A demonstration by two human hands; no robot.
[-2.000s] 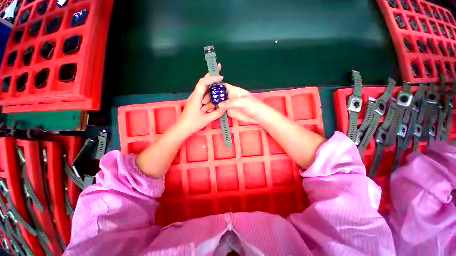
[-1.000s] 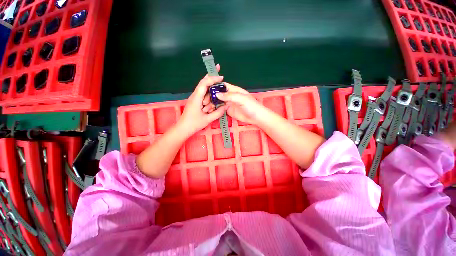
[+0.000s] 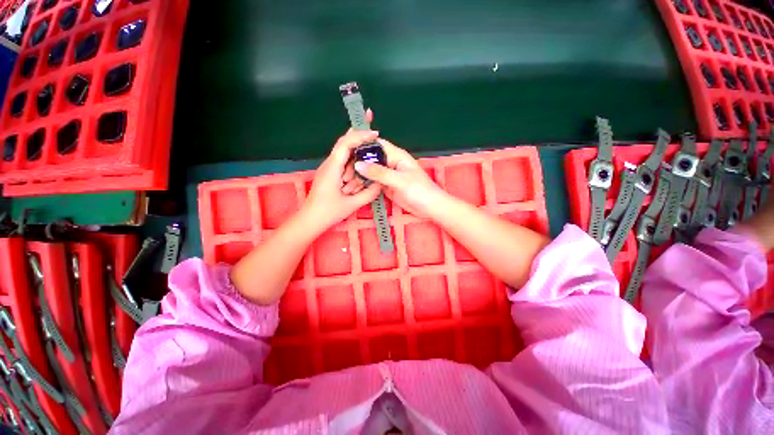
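A smartwatch (image 3: 371,155) with a grey-green strap is held face up over the back edge of a red tray (image 3: 339,257) with square pockets. Its screen is mostly dark with small white marks. My left hand (image 3: 338,174) grips the case from the left side, with one strap end pointing away from me and the other hanging over the tray. My right hand (image 3: 402,178) is at the right side of the case, its thumb on the lower part of the screen. The fingers under the watch are partly hidden.
A tray of watch heads (image 3: 151,127) is at the far left, above upright trays (image 3: 58,340) with straps hanging out. A loaded tray (image 3: 579,183) of strapped watches lies right, beside a person's pink sleeve (image 3: 704,289). Another tray (image 3: 692,68) is at the back right.
The screen has gone from a blue display with icons to mostly dark with small white marks. My right thumb has moved over the screen. The neighbour's sleeve at the right has shifted.
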